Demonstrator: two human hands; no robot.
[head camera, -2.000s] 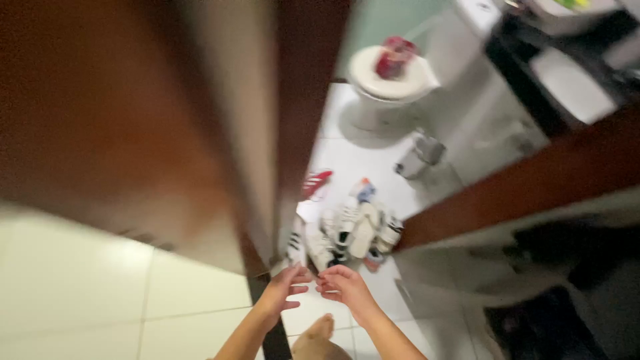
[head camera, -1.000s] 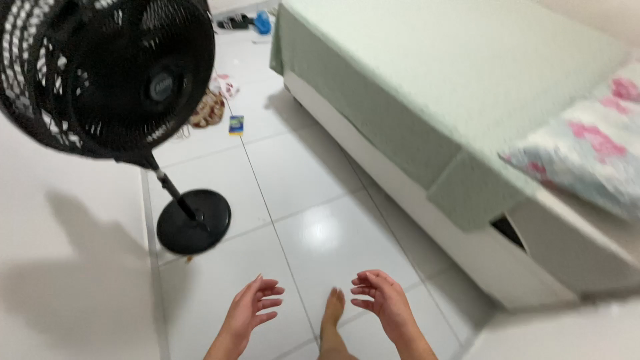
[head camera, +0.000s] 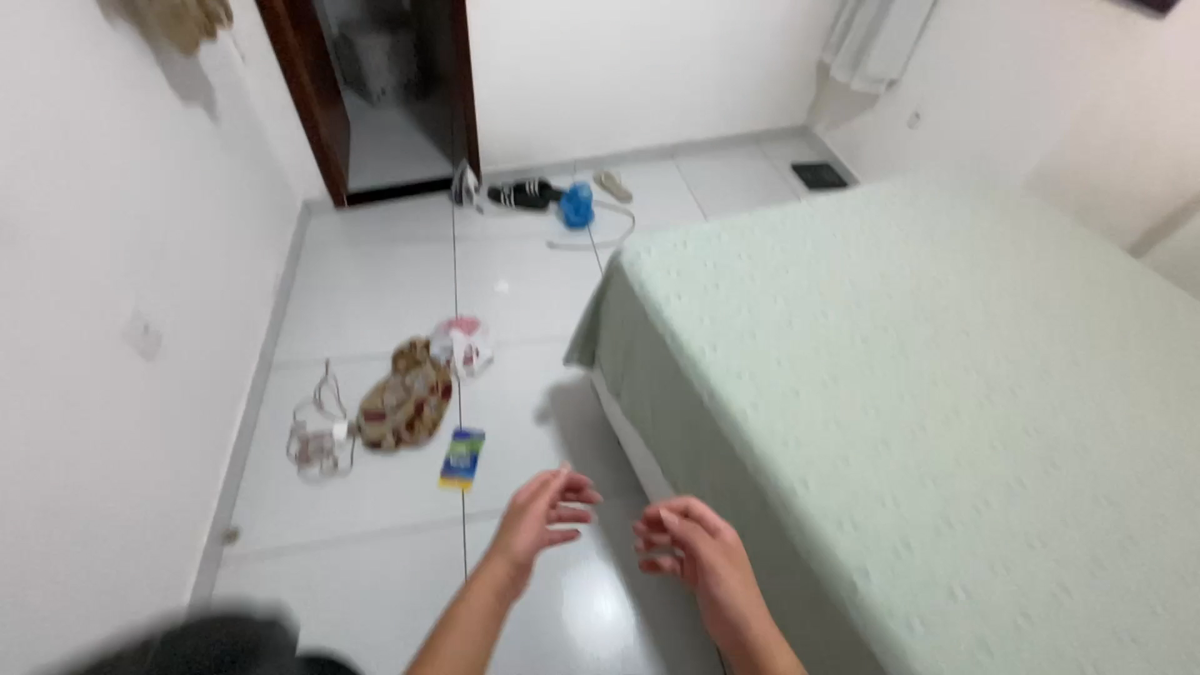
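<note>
My left hand (head camera: 547, 520) is held in the air over the tiled floor, fingers apart, with nothing in it. To its right, my right hand (head camera: 691, 546) also holds nothing; its fingers are loosely curled and apart, close to the side of a bed (head camera: 900, 375) with a pale green cover. On the floor ahead of my left hand lies a blue, green and yellow packet (head camera: 461, 458). Beyond it lie a brown patterned cloth (head camera: 408, 397), a white and pink plastic bag (head camera: 464, 345) and a tangled pale cable or strap (head camera: 320, 441).
Farther off on the floor are black shoes with white stripes (head camera: 520, 194), a blue object (head camera: 577, 205), a beige slipper (head camera: 613, 186) and a grey shoe (head camera: 465, 186). A dark wooden doorway (head camera: 319, 112) stands at the back left. A blurred black object (head camera: 220, 647) fills the lower left corner.
The view has swung from a bathroom doorway with shoes, past a black standing fan and the bed, to the bedroom floor. Both hands stay raised and empty, closer together than one second ago.
</note>
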